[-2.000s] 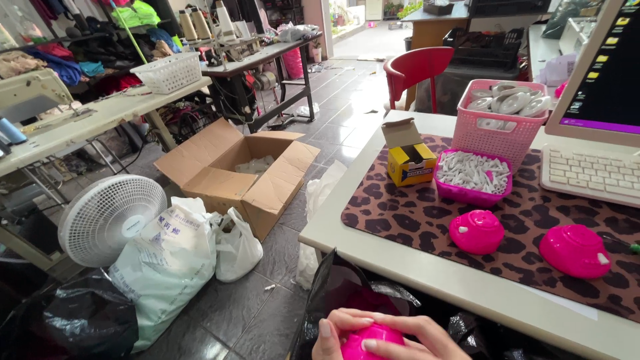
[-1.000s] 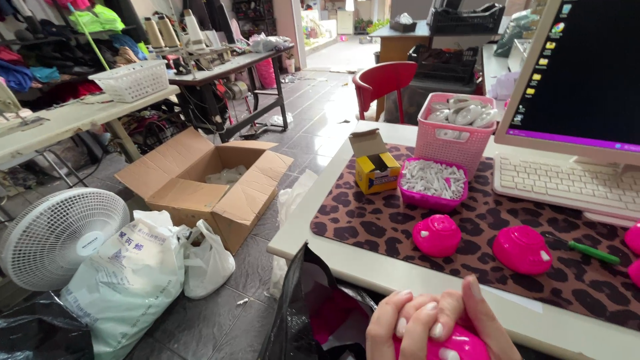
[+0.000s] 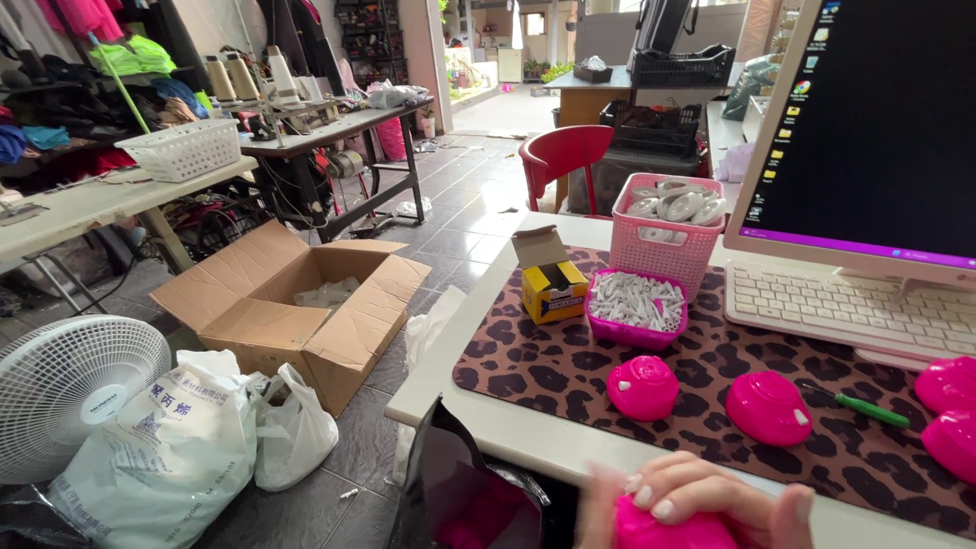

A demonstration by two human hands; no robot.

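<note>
At the bottom edge, a bright pink domed plastic piece (image 3: 671, 530) is held between my hands. My left hand (image 3: 601, 507), blurred, is against its left side. My right hand (image 3: 709, 488) curls over its top, with pale-nailed fingers. Both hands are partly cut off by the frame. On the leopard-print mat (image 3: 534, 366) sit similar pink pieces, one (image 3: 643, 387) with a small white part on its side, another (image 3: 768, 408) beside a green-handled tool (image 3: 871, 410), and more at the right edge. An opened black bag (image 3: 457, 473) with pink things inside is left of my hands.
A magenta tub (image 3: 637, 335) of small white parts, a pink basket (image 3: 663, 252) and a yellow box (image 3: 554, 293) stand behind the pieces. The keyboard (image 3: 854, 313) and monitor are at right. On the floor are a cardboard box (image 3: 305, 328), plastic bags (image 3: 293, 442) and a fan (image 3: 84, 396).
The view has turned rightward, bringing more pink pieces and the green-handled tool into sight. My hands were clasped closely over the pink piece one second ago; now the left is blurred at its side.
</note>
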